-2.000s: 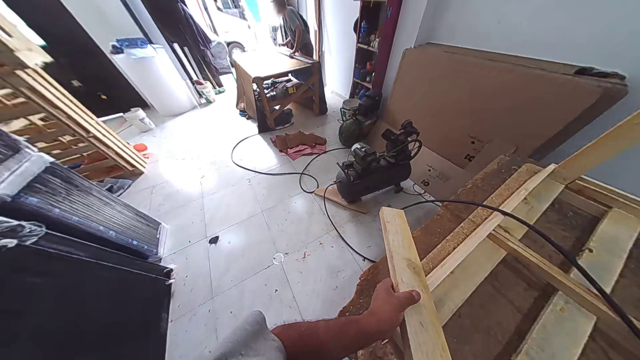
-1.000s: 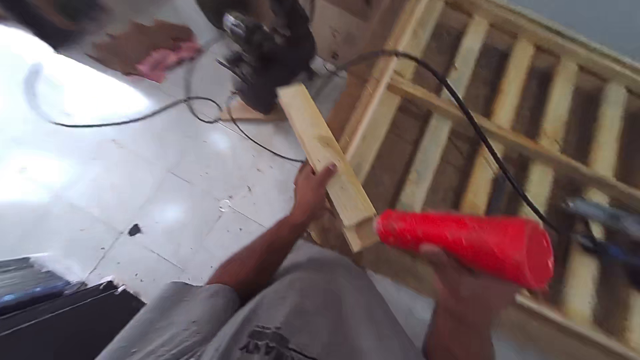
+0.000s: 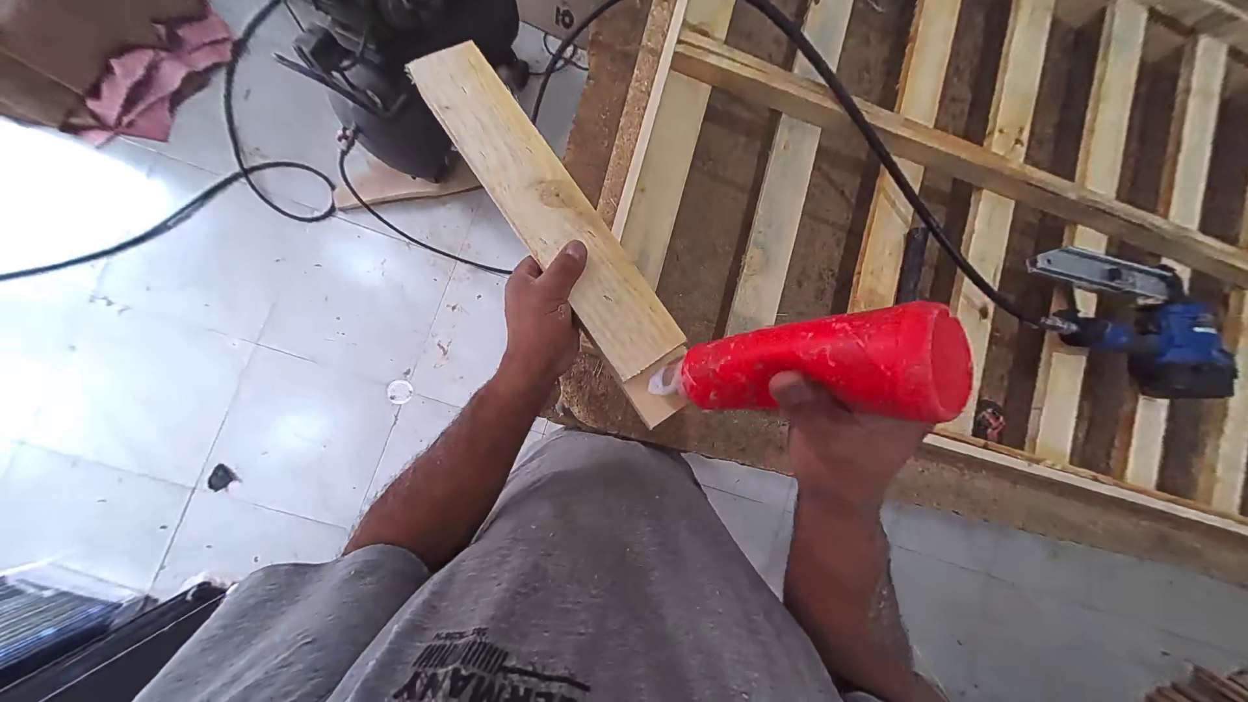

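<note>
My left hand (image 3: 544, 317) grips a short pale wooden board (image 3: 546, 200) by its edge, thumb on the upper face. The board slants, and its near end has a lower step. My right hand (image 3: 848, 434) is wrapped around a red plastic squeeze bottle (image 3: 829, 361), tipped sideways. The bottle's whitish nozzle (image 3: 667, 380) is at that stepped end; whether glue comes out cannot be seen. Behind the hands lies a slatted wooden frame (image 3: 916, 146) on a worn wooden worktable (image 3: 1082, 507).
A blue pneumatic nailer (image 3: 1180, 341) lies on the slats at the right, joined to a black air hose (image 3: 877, 146) that crosses the frame. A black air compressor (image 3: 400, 107) stands on the floor beyond the board. A pink cloth (image 3: 161, 78) lies at the upper left.
The red bottle, out of view two seconds ago, is in my right hand with its nozzle at the board's near end. My left hand still holds the board. The view has tilted down.
</note>
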